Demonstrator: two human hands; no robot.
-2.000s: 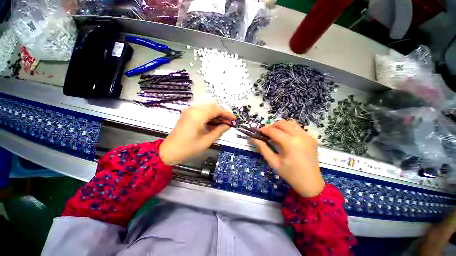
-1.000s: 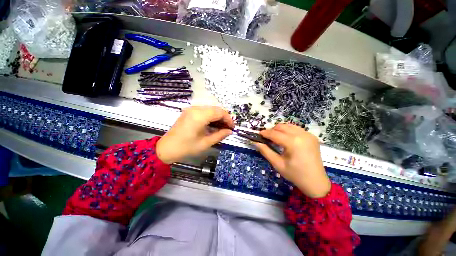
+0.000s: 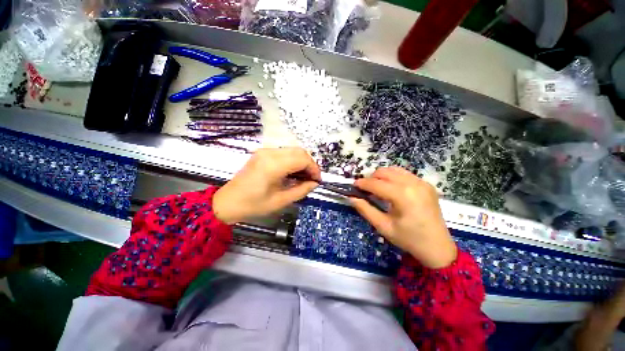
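My right hand (image 3: 404, 209) holds dark tweezers (image 3: 349, 190), their tips pointing left to my left fingertips. My left hand (image 3: 267, 185) is pinched on a small dark piece, mostly hidden by the fingers; it may be a component strip. The tweezer tips meet it or lie very close; I cannot tell which. Both hands are above the trough's front edge. A small heap of dark components (image 3: 336, 159) lies just behind the fingertips. Dark reddish-brown component strips (image 3: 225, 118) lie stacked behind and left of my left hand.
Blue-handled cutters (image 3: 199, 88) and a black tray (image 3: 130, 86) are at left. White connectors (image 3: 307, 99), dark capacitors (image 3: 408, 123) and greenish-grey leaded parts (image 3: 480, 171) lie rightward. Circuit boards (image 3: 336, 233) line the rail. Bagged components (image 3: 562, 96) and a red cylinder (image 3: 435, 34) are behind. Another person's arm (image 3: 603, 325) shows lower right.
Compared with two seconds ago, my left fingers have lowered slightly and the dark piece shows less beyond them. My right hand has shifted slightly right, still with the tweezers.
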